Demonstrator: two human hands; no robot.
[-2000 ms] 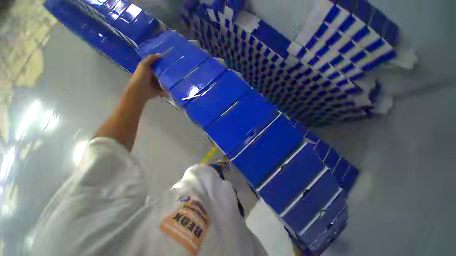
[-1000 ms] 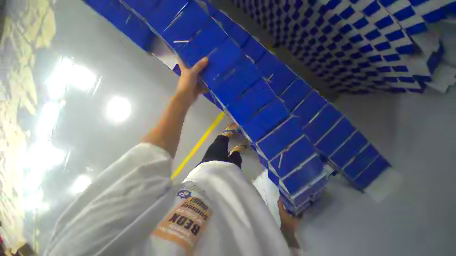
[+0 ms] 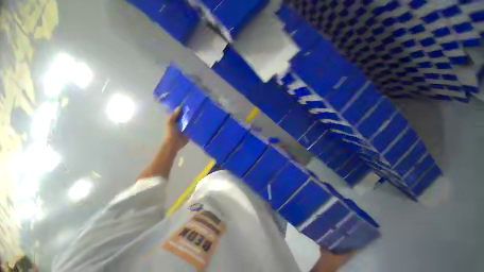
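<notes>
A row of blue boxes [image 3: 256, 161] runs diagonally in front of my body, held between both hands. My left hand [image 3: 176, 129] grips it near its upper left end. My right hand [image 3: 337, 258] is at its lower right end, partly hidden by the boxes and cut by the bottom edge. The blue-and-white box stack [image 3: 366, 111] stands beyond the row, with blue top faces and white sides. A gap with floor shows between the held row and the stack.
A taller checkered part of the stack [image 3: 392, 48] fills the upper right. A yellow line [image 3: 192, 187] crosses the grey floor [image 3: 122, 143], which has bright reflections at left. A worn, patchy floor strip [image 3: 26, 79] is at the far left.
The held row has come away from the stack towards my body, and a gap has opened between them. My left hand has moved down and left. Lower stack layers now show.
</notes>
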